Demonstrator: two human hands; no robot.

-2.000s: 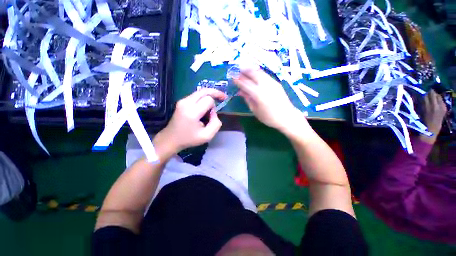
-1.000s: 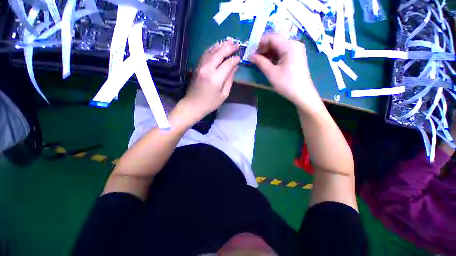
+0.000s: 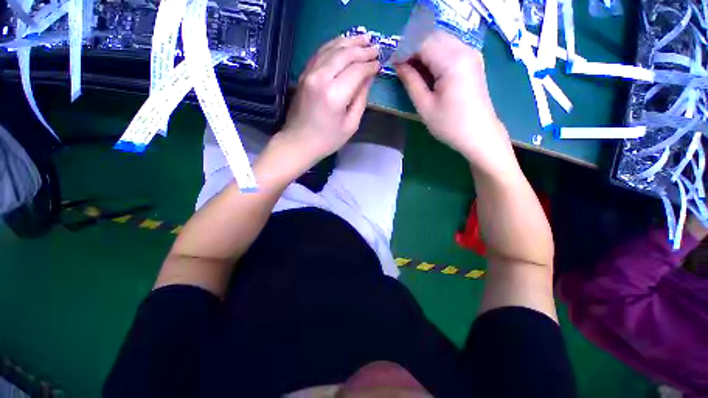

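My left hand (image 3: 334, 97) holds a small circuit board (image 3: 376, 39) at the bench's front edge, its fingers covering much of it. My right hand (image 3: 446, 93) pinches a flat flex cable (image 3: 415, 33) at the board's right end. The cable runs up and away from the fingertips. Whether its end sits inside the connector cannot be told; the fingers hide it. More white cables with blue ends lie in a loose pile (image 3: 536, 50) beyond and right of my right hand.
A black board tray (image 3: 268, 89) stands at left, cables hanging over its front edge. A second tray (image 3: 627, 155) with boards and cables is at right. A neighbour's purple sleeve (image 3: 633, 303) is at lower right; a red stool (image 3: 472, 229) is below the bench.
My right hand has come from the cable pile to the board and now holds a cable at it. The view has shifted, so bench and trays appear higher.
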